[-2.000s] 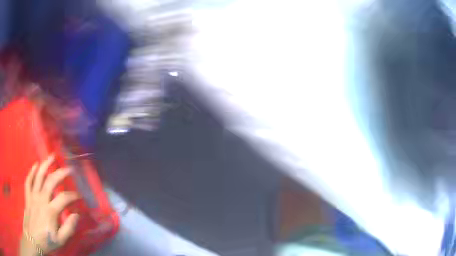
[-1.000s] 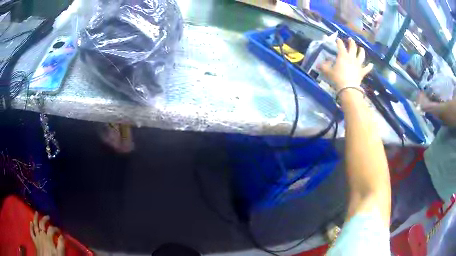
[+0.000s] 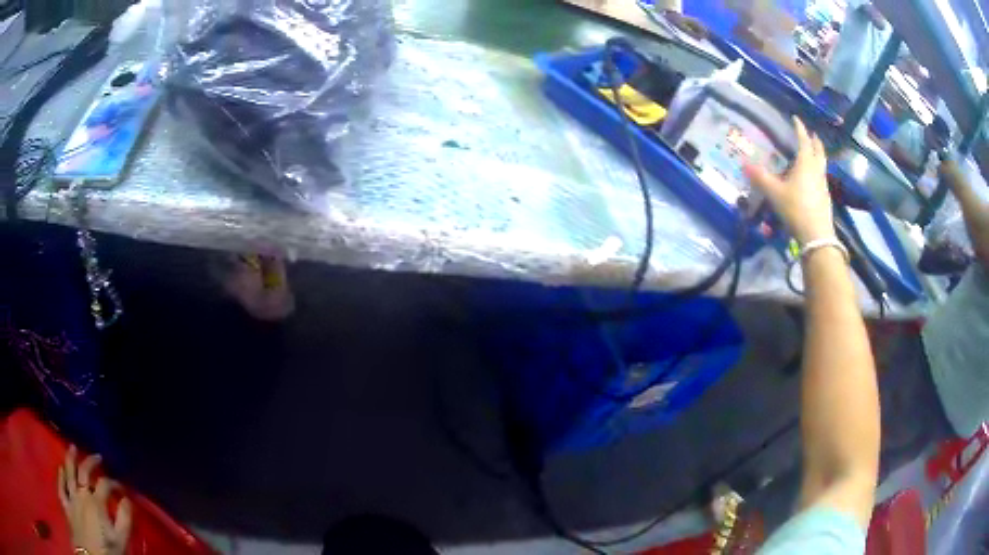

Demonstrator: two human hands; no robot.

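The blue plastic tray (image 3: 675, 165) stands at the bench's right side. In it are a pale boxy unit (image 3: 724, 136), partly under clear plastic, a yellow piece (image 3: 638, 105) and black cords. My right hand (image 3: 797, 184) is over the tray at the unit's right side, fingers apart, with nothing seen in it; whether it touches the unit I cannot tell. My left hand (image 3: 95, 504) rests with fingers spread on a red stool (image 3: 30, 477) at the lower left.
A clear plastic bag (image 3: 277, 87) of dark parts and a patterned phone (image 3: 108, 128) with a hanging bead strap lie on the film-covered bench (image 3: 477, 141). A cord (image 3: 642, 195) hangs over the front edge. A blue crate (image 3: 651, 374) is below. Another person's arm (image 3: 965, 195) is at the right.
My right hand has shifted right and slightly down from the pale unit's top, uncovering more of its face. My left hand stays on the stool.
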